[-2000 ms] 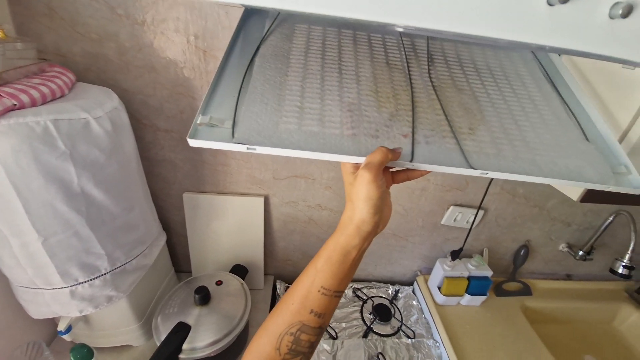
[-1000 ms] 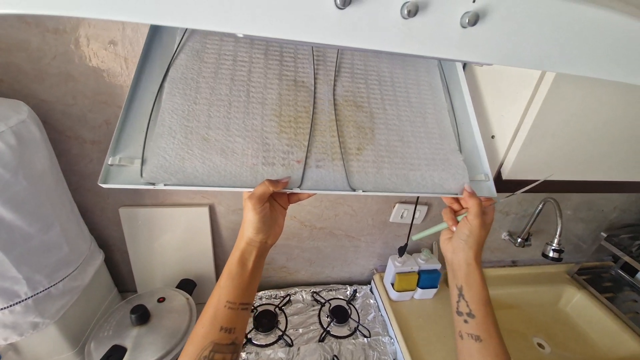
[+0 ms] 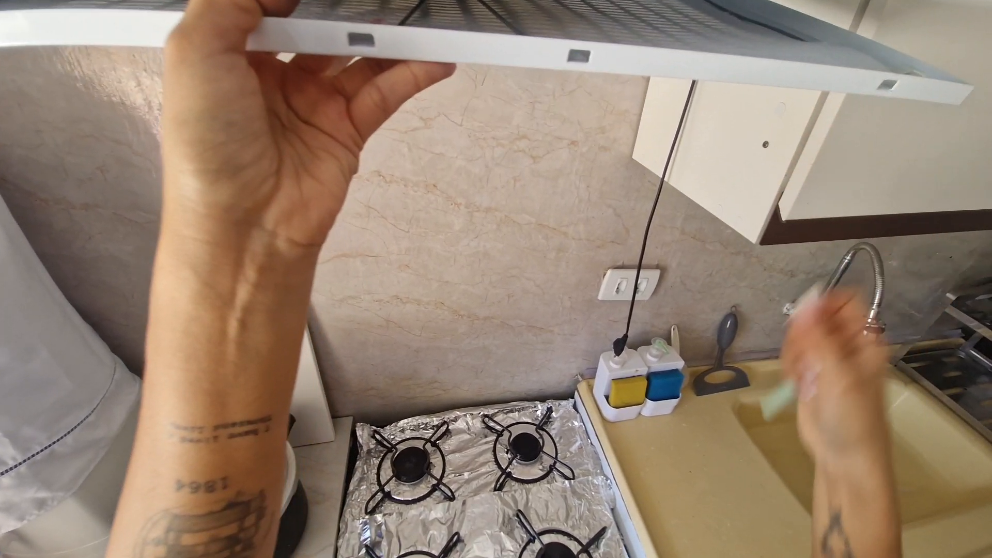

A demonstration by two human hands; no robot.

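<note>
My left hand (image 3: pixel 271 124) grips the front edge of the white range hood's bottom panel (image 3: pixel 465 48) at the upper left, thumb above the rim and fingers beneath it. Mesh and dark wires show on the panel. My right hand (image 3: pixel 837 364) is blurred, raised in front of the sink and faucet, away from the panel. Its fingers are closed around a pale green handle (image 3: pixel 779 399); the rest of that tool is too blurred to make out.
Below lies a foil-covered stove (image 3: pixel 480 500) with black burners. Soap dispensers with sponges (image 3: pixel 639 387) and a grey utensil (image 3: pixel 725 356) stand beside the sink (image 3: pixel 914 449). A black cord (image 3: pixel 659 194) hangs before the wall outlet (image 3: pixel 628 284). White cabinets (image 3: pixel 891 147) are at upper right.
My right hand came into view at the panel's right corner, then moved off it to the right. My left hand still holds the panel edge. The view has shifted.
</note>
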